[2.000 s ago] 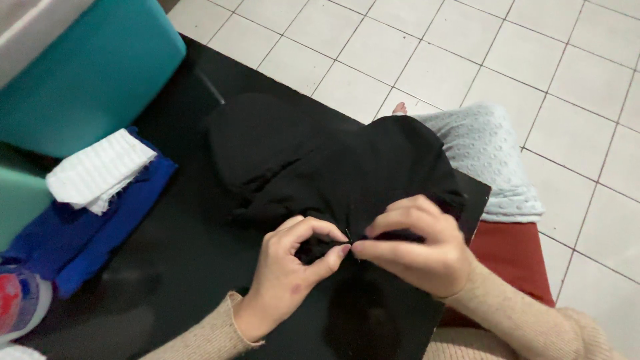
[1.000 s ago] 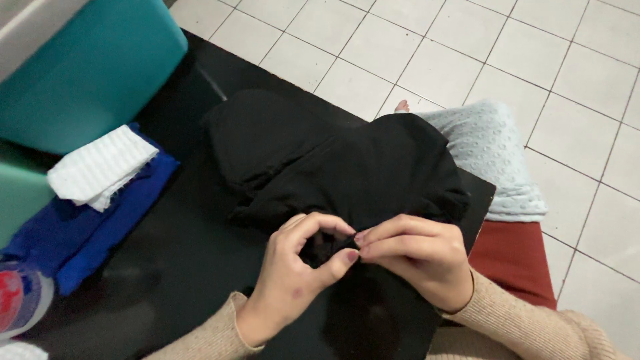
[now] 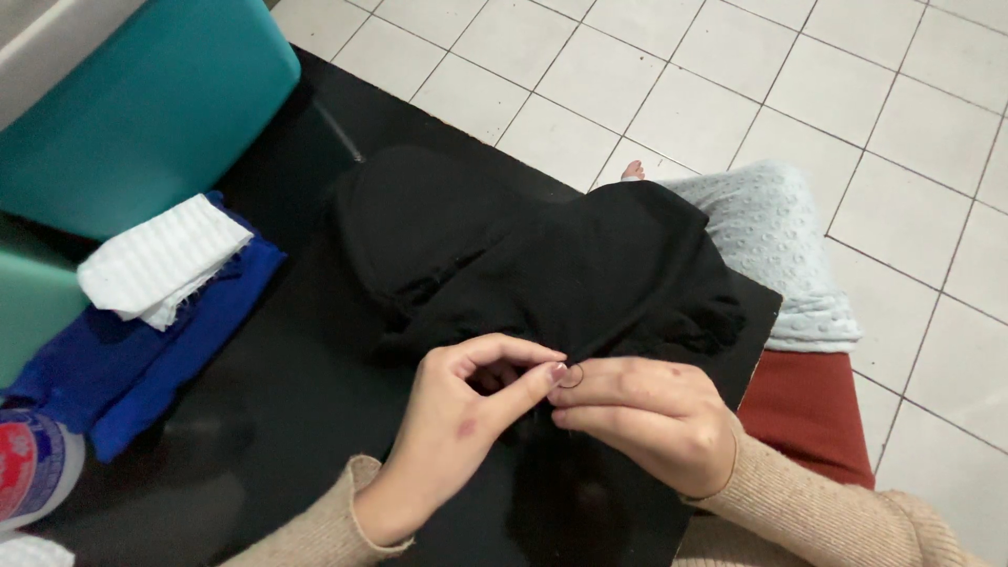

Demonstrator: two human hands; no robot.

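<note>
A black cloth garment point(image 3: 535, 260) lies bunched on the black table point(image 3: 315, 441). My left hand point(image 3: 480, 417) pinches the garment's near edge between thumb and index finger. Right beside it, my right hand point(image 3: 646, 409) has its fingertips closed at the same spot, with a small loop of dark thread showing at them. Whether a needle is in the fingers cannot be told. The fingertips of both hands touch or nearly touch.
At the left are a folded white cloth point(image 3: 165, 260) on a blue cloth point(image 3: 189, 339), a teal plastic bin point(image 3: 157, 118) and a labelled tub point(image 3: 39, 465). Beyond the table's right corner are a pale blue dotted cloth point(image 3: 776, 252), a rust-red cloth point(image 3: 811, 409) and a small bare foot point(image 3: 633, 170).
My right hand has turned, its fingers now pointing more level toward my left hand. A small thread loop now shows at the fingertips. My left hand keeps its pinch on the garment.
</note>
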